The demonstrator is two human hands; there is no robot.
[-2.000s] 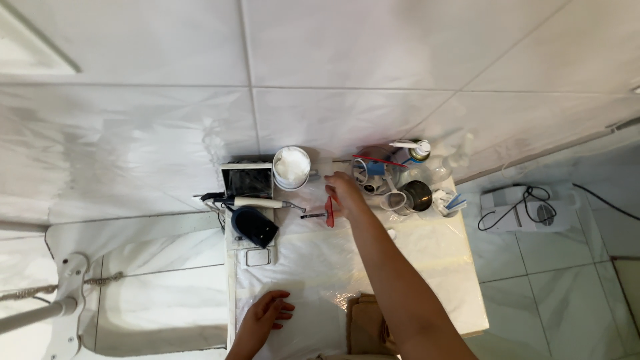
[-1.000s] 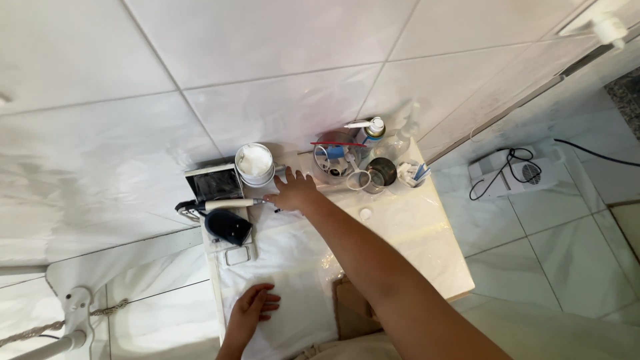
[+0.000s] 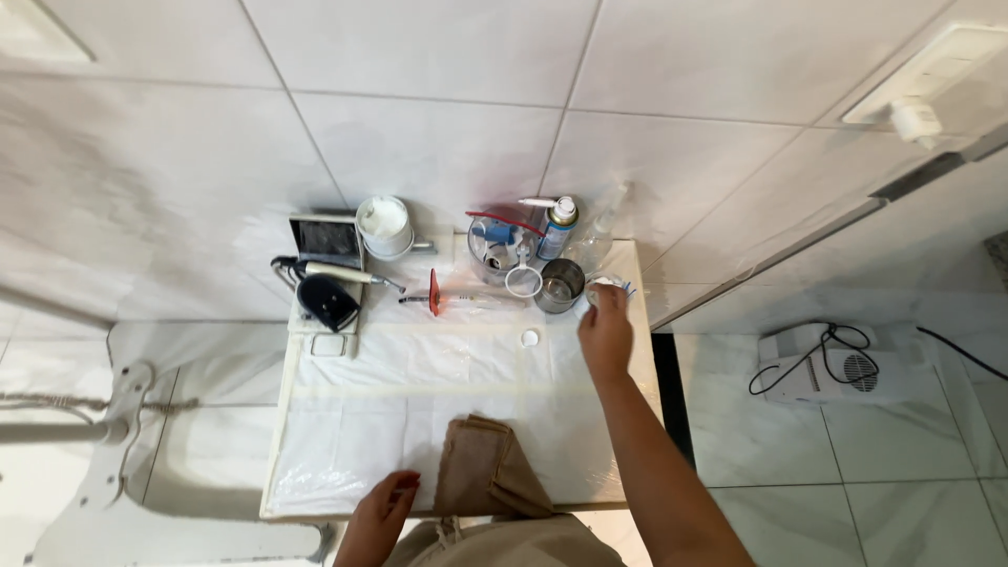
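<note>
My right hand [image 3: 605, 331] reaches to the right back of the plastic-covered table [image 3: 362, 441], its fingertips at a small container of white and blue items [image 3: 617, 283]; whether they grip anything is hidden. Left of it stands a dark translucent cup [image 3: 560, 285]. My left hand [image 3: 387, 504] rests at the front edge with fingers loosely curled and apart, holding nothing visible. Beside it lies a folded brown cloth [image 3: 480, 465]. A slim pen-like tool with an orange-red shield [image 3: 434, 293] lies on the table behind, near a corded handpiece [image 3: 342, 272].
Along the tiled wall stand a white tub [image 3: 384, 227], a clear container of tools [image 3: 496, 256], a spray can [image 3: 557, 228] and a clear bottle [image 3: 598, 236]. A dental unit-like device with a black cup-shaped part [image 3: 327, 302] is at left. A corded white appliance [image 3: 843, 366] sits on the floor.
My right hand has left the shielded tool, which it touched two seconds ago, and moved right to the small container. My left hand stays near the front edge. The view has shifted.
</note>
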